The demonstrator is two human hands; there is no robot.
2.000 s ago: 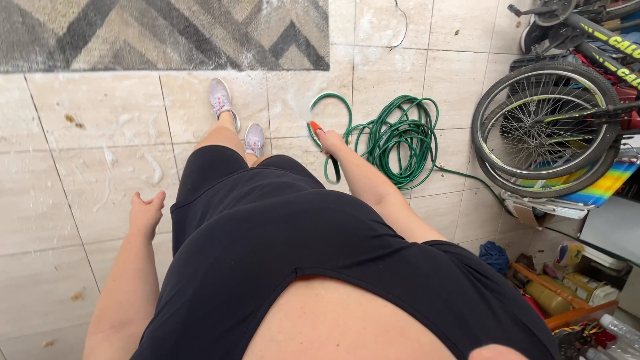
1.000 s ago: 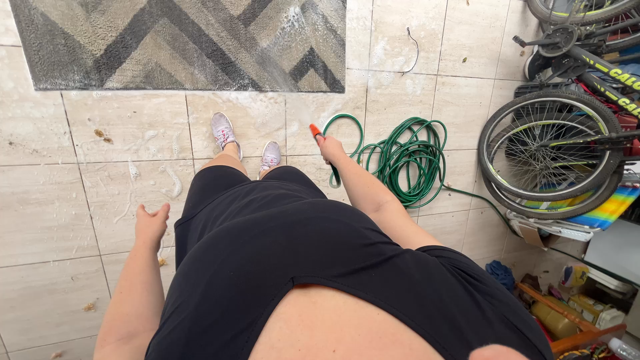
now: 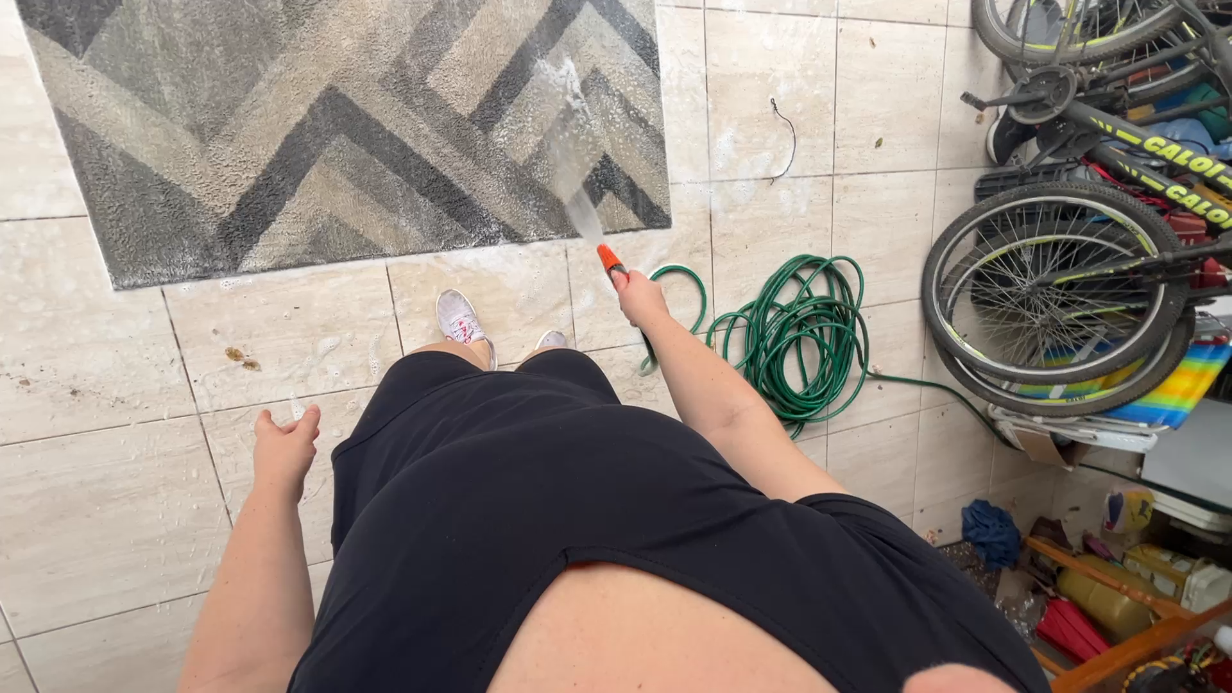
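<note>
My right hand (image 3: 643,298) is closed around an orange-tipped hose nozzle (image 3: 609,258), which points away from me toward the rug. A spray of water (image 3: 582,214) leaves it and lands on the grey and beige zigzag-patterned rug (image 3: 327,144), close to the rug's right end. From under my hand the green garden hose (image 3: 804,332) curves into a loose coil on the floor at the right. My left hand (image 3: 286,450) hangs over the tiles at my left side, fingers apart, holding nothing.
Bicycles (image 3: 1059,289) lie or lean along the right side, with a multicoloured striped item (image 3: 1179,385) under a wheel. A thin dark cord (image 3: 791,140) lies on the tiles (image 3: 87,500), which show wet, foamy patches. Blue cloth (image 3: 989,532) and assorted household items fill the lower right corner.
Water now sprays from the nozzle onto the rug; no such jet shows clearly in the earlier frames. More of the rug is in view, as the view has shifted.
</note>
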